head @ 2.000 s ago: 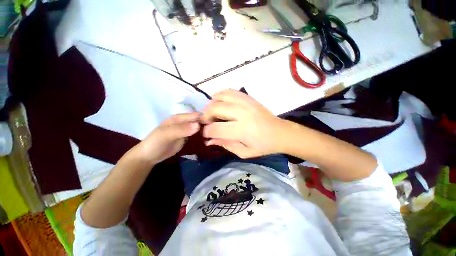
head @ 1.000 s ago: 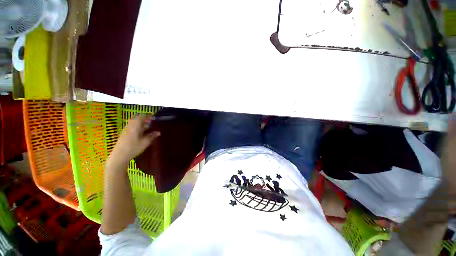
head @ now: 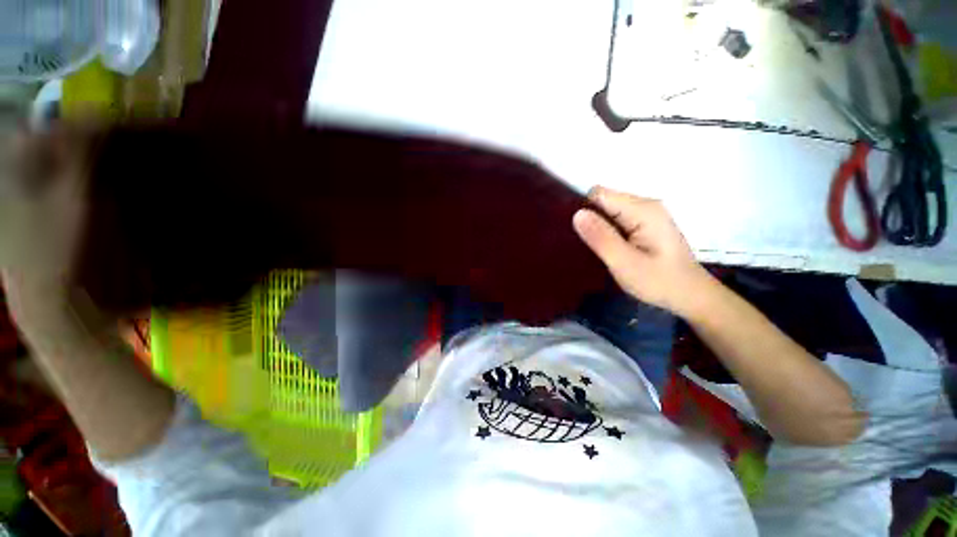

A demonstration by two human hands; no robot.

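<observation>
A dark maroon panel is stretched sideways between my hands, over the front edge of the white table and above my lap. My right hand grips its right end between thumb and fingers. My left hand, blurred at the far left, is at its left end; its fingers are not clear. Another maroon piece lies on the table behind the held panel, which hides its lower part.
Red-handled scissors and black shears lie at the table's right. A lime green basket stands below left. Maroon and white pieces hang at lower right. A fan is at upper left.
The maroon and white work seen in my hands first is gone from them. My left hand has risen from beside the basket to the far left; my right hand has come in onto a maroon panel.
</observation>
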